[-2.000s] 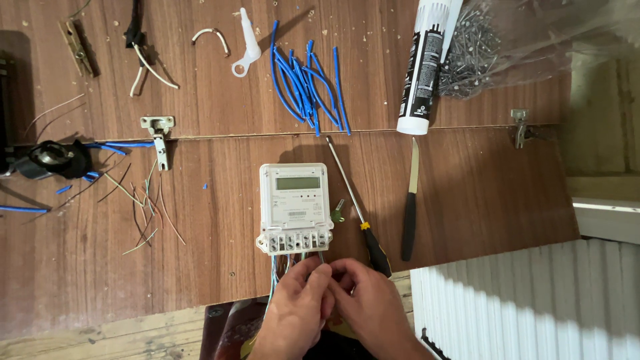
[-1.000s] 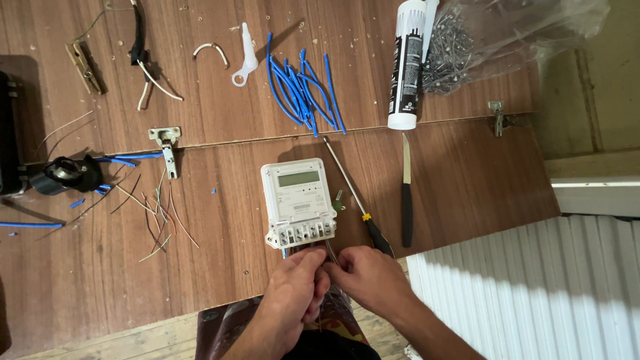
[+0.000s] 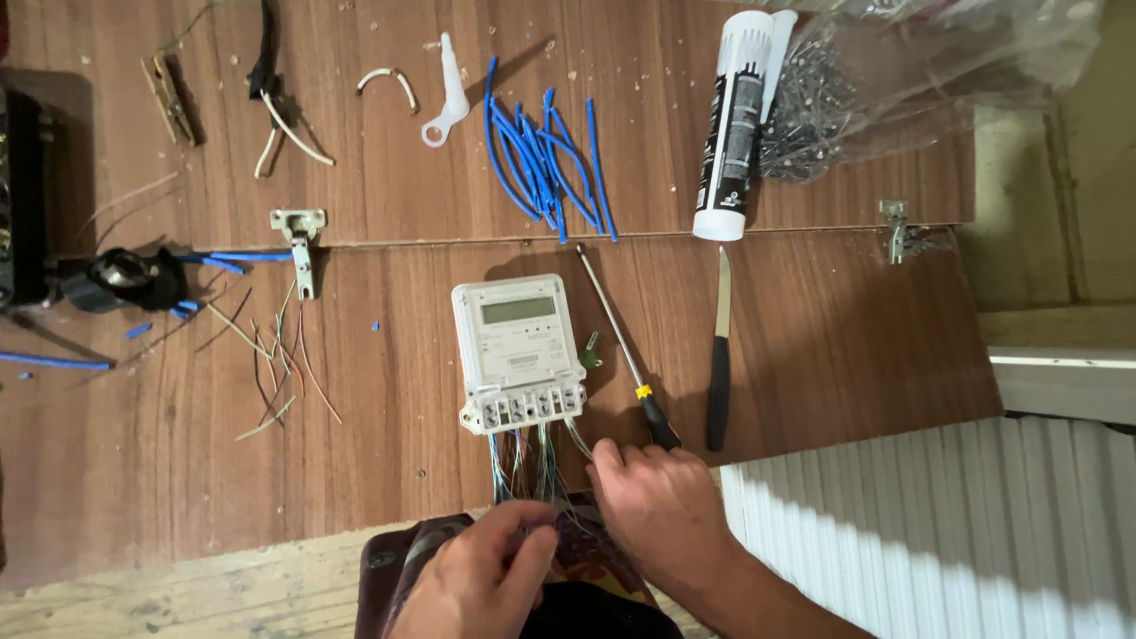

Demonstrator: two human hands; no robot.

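Note:
An electricity meter with a grey display lies on the wooden board, its terminal block toward me. Several thin wires hang from the terminals over the board's near edge. My right hand is right of the wires, its fingers curled by the rightmost thin wires; whether it grips them is unclear. Below the wires is my left hand, thumb and forefinger bent toward each other; nothing can be made out between them. A screwdriver with a black and yellow handle lies right of the meter, its handle end beside my right hand.
A knife lies right of the screwdriver. Beyond are cut blue wires, a white nozzle, a sealant cartridge and a bag of nails. Wire scraps, metal hinges and a wooden clothespin are on the left.
My hands were close together just below the meter's terminals. They have moved apart, the left down toward me and the right to the right, so the hanging wires show more.

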